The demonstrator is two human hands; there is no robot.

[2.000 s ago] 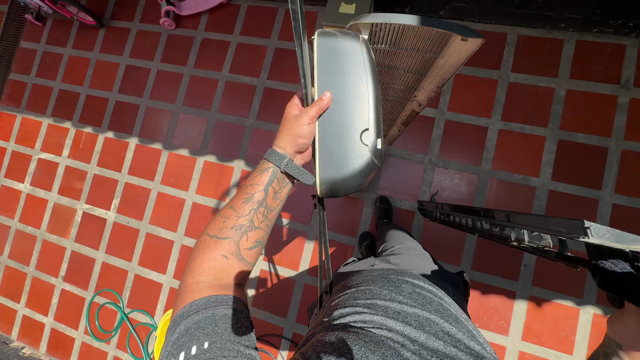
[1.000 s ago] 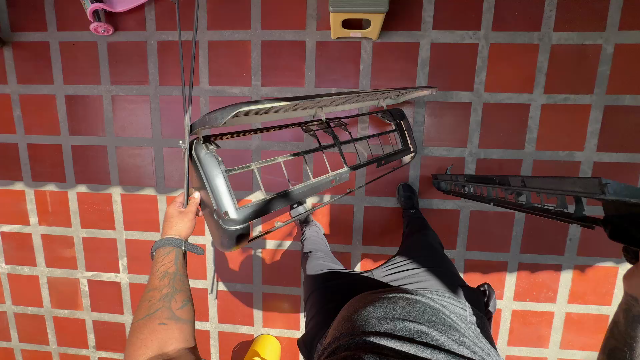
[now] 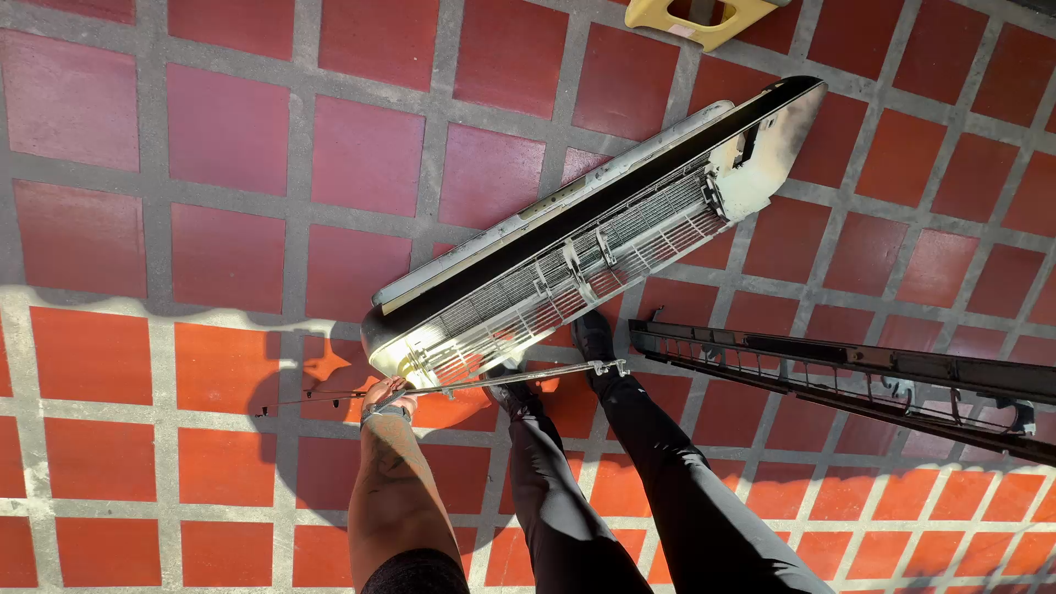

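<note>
My left hand grips the lower left end of a plastic casing that looks like an air conditioner's housing, with a slatted grille along its open side. The casing slants up to the right in front of my feet. A thin rod or strip runs from beside that hand towards my shoes, with thin wires trailing left. On the right stands out a dark slotted frame, its far right end cut off by the view's edge. My right hand is out of view.
A yellow plastic stool is at the top edge. Red floor tiles with grey joints lie all around. My dark shoes are just below the casing, close to the dark frame's left end.
The casing has turned in my left hand: its grille side now faces up, and it slants up to the right. The view has shifted.
</note>
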